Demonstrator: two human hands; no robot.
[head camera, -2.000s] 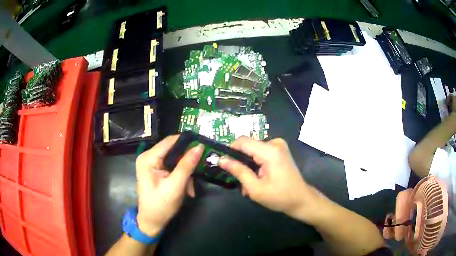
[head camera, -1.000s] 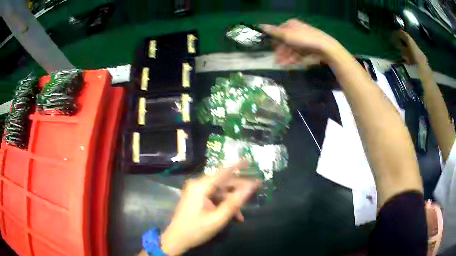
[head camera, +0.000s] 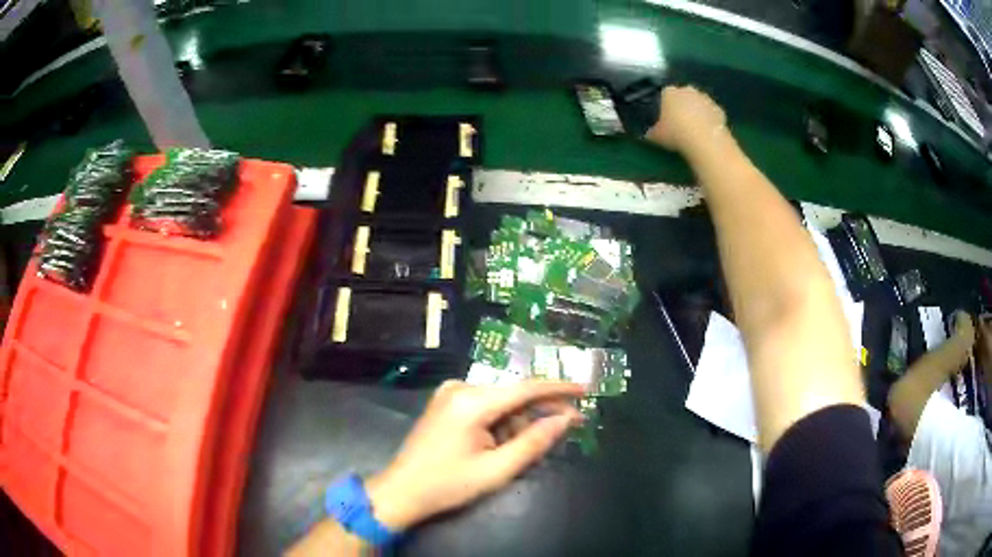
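My right hand (head camera: 690, 120) reaches over the green belt with its fingers on a black housing (head camera: 640, 109). A unit with a board in it (head camera: 597, 110) lies on the belt just left of that. My left hand (head camera: 479, 444) is at the near edge of the green circuit boards (head camera: 560, 272), thumb and forefinger bent at the lower board. A small green part shows just below its fingertips; whether the hand grips a board is unclear. Black housings (head camera: 389, 318) with pale yellow strips stand in a column left of the boards.
A red tray (head camera: 141, 326) is at left, with bundled boards (head camera: 187, 194) on it. White paper (head camera: 722, 375), a glossy dark panel (head camera: 679, 321) and black units (head camera: 862, 248) lie at right. A pink fan (head camera: 914, 511) and another person's arm (head camera: 931, 383) are at lower right.
The housing with its board has left both hands' grip near the bench front. My right hand has gone out over the belt, now on a black housing. My left hand has moved to the boards. The view has shifted.
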